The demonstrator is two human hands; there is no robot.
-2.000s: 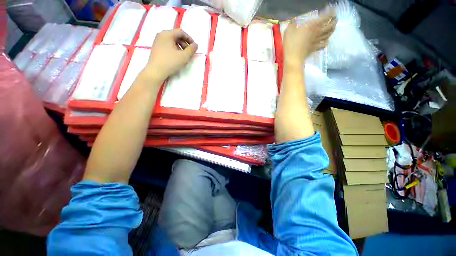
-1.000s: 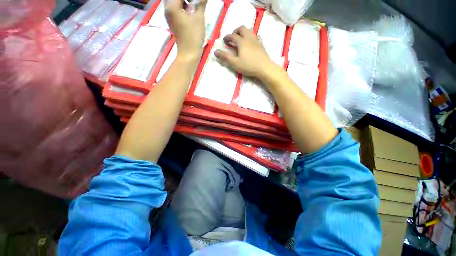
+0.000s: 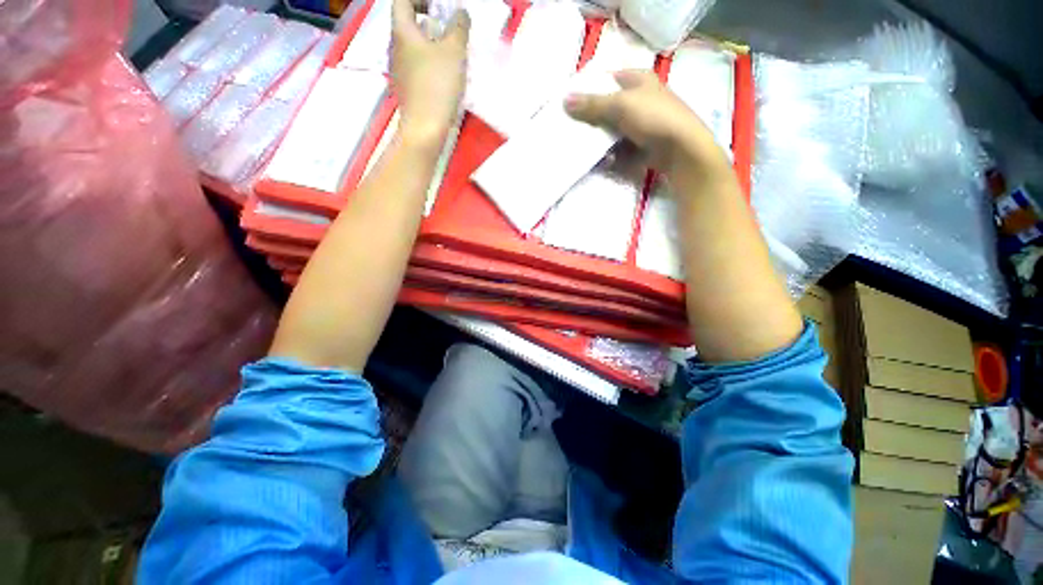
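Observation:
My right hand (image 3: 646, 112) grips a white flat unit (image 3: 547, 163) near its upper right end. The unit lies tilted over the top red tray (image 3: 463, 171), partly outside its slot, and bare red shows to its left. My left hand (image 3: 431, 63) is at the tray's back, its fingertips around a clear, whitish piece, apparently a bubble bag (image 3: 443, 14), partly hidden by the fingers. Other white flat units (image 3: 329, 126) fill nearby slots. The tray tops a stack of several red trays.
A large pink plastic bag (image 3: 126, 251) bulges at left. Bagged units (image 3: 246, 86) lie behind it. Clear bubble bags (image 3: 801, 154) and a shiny plastic sheet (image 3: 932, 211) lie right of the trays. Brown cardboard pieces (image 3: 915, 389) and an orange ring (image 3: 990, 373) are at lower right.
My right hand has taken hold of a flat unit and turned it out of its slot. My left hand moved from the middle of the tray to its back, then stayed there. The view has shifted.

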